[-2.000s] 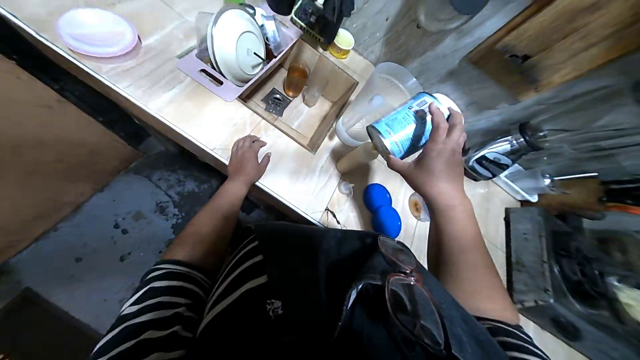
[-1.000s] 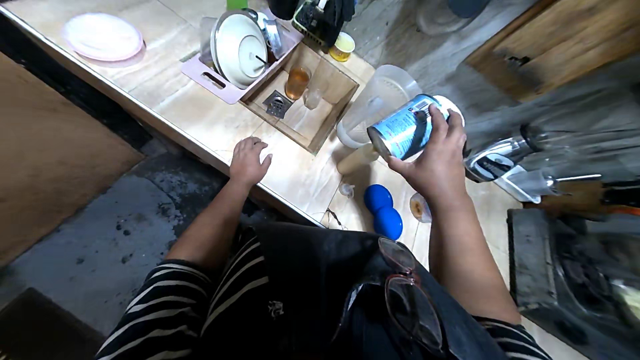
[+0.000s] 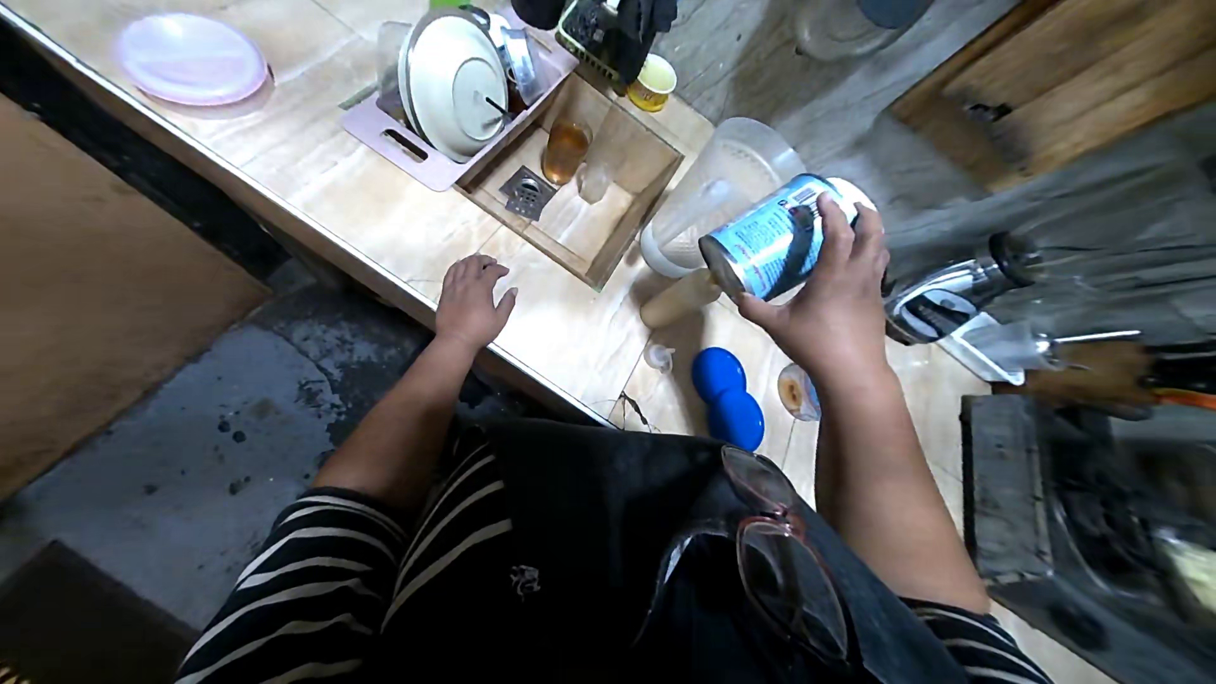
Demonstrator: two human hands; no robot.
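Note:
My right hand [image 3: 836, 285] grips a blue printed can [image 3: 765, 237] with a pale lid, tilted above the counter. Behind it stands a large clear plastic container [image 3: 722, 190], and a beige bottle [image 3: 679, 299] is just below the can. My left hand [image 3: 473, 299] rests near the edge of the tiled counter [image 3: 560, 351], fingers apart, holding nothing. Between my hands and nearer my body are two joined blue round pieces [image 3: 727, 399], a small clear plastic piece [image 3: 658, 357] and a small clear tub [image 3: 798, 391].
A square sink [image 3: 579, 233] holds a glass of amber liquid [image 3: 566, 152] and a clear cup [image 3: 594, 180]. Left of it, a pink rack [image 3: 399, 157] holds bowls [image 3: 465, 104]. A pink plate [image 3: 193, 59] lies at upper left. At right are a stove [image 3: 1016, 494] and a silver appliance [image 3: 950, 294].

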